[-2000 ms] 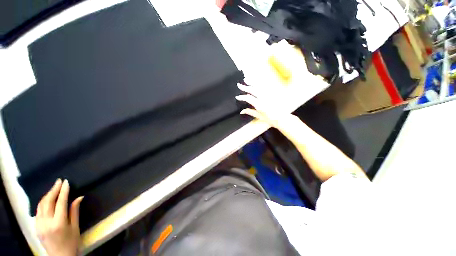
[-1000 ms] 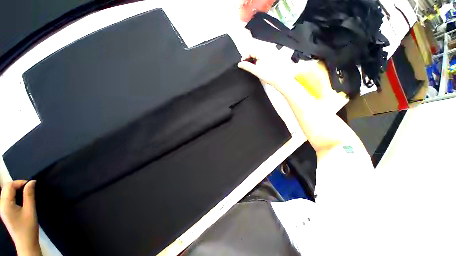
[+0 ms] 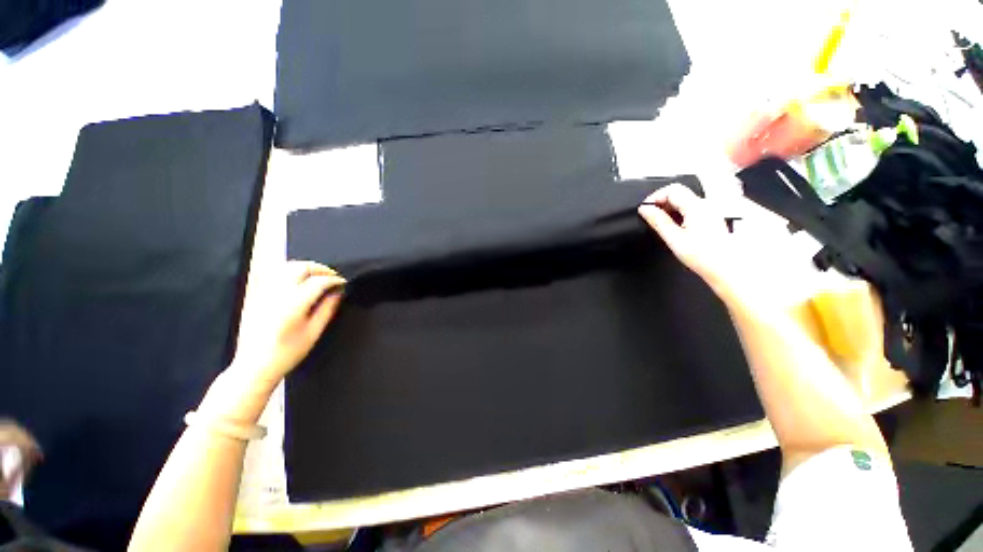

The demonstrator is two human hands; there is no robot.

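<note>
A large black fabric panel (image 3: 517, 377) with square notches at its far corners lies in front of me, its near edge along the table's front edge. A raised fold runs across it between my hands. My left hand (image 3: 291, 323) pinches the fold at its left end, and my right hand (image 3: 684, 232) pinches it at its right end. The fingertips are partly hidden by the fabric.
Black pieces (image 3: 140, 270) lie to the left, another black panel (image 3: 474, 65) beyond. At right are a pink-red cup (image 3: 774, 135), a clear-green bottle (image 3: 841, 167), a yellow-orange block (image 3: 846, 323) and tangled black straps (image 3: 938, 237). Another person's hand (image 3: 16, 447) shows far left.
The view has turned and shifted left. My hands went from lying near the panel's ends to pinching the fabric. The fold now stretches between them, and more of the panel lies on the near side.
</note>
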